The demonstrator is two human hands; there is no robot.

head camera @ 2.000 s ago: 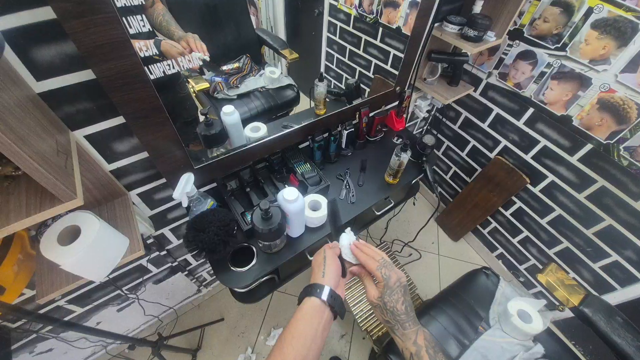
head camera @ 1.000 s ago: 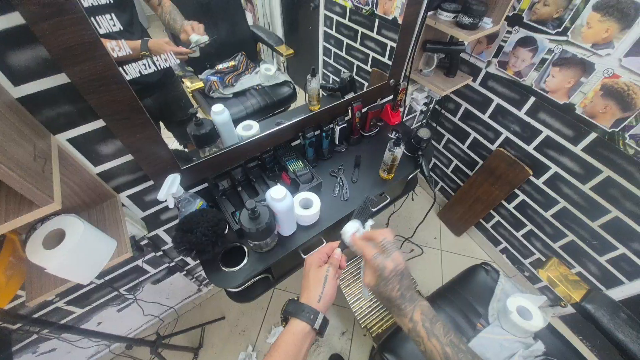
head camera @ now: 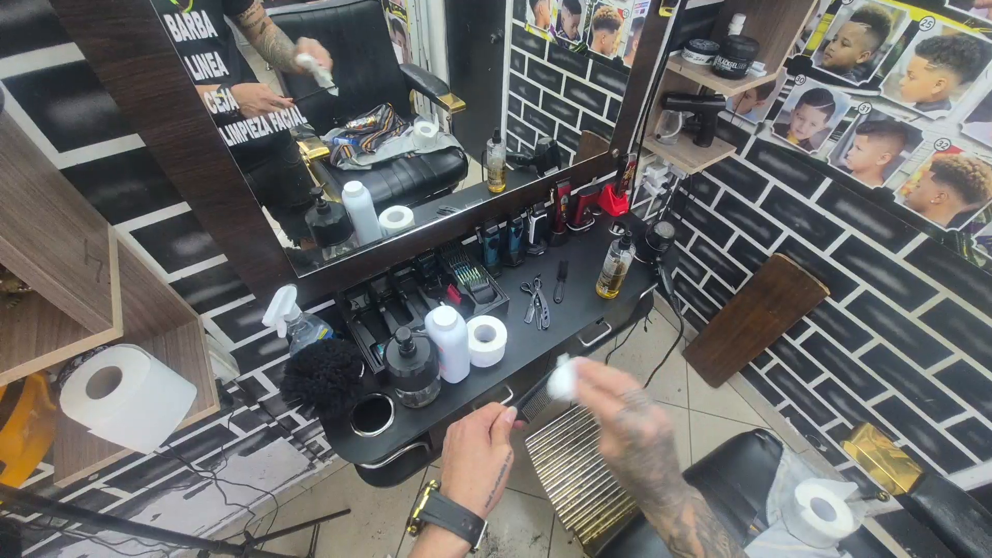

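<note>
My left hand, with a black watch on its wrist, pinches the end of a dark comb in front of the black counter. My tattooed right hand is blurred and holds a wad of white tissue beside the comb. On the counter near my hands stand a white paper roll, a white bottle and a dark pump bottle. Scissors and a small brush lie farther back. The mirror shows both hands, one with the tissue, one with the comb.
Several hair clippers line the counter's back beside a tray of guards. A bottle of yellow liquid stands at right. Below are a ribbed metal footrest and a black chair. Left are a toilet roll and a spray bottle.
My hands were together around the white tissue two seconds ago. They are now apart, and the comb shows between them. The view has shifted somewhat.
</note>
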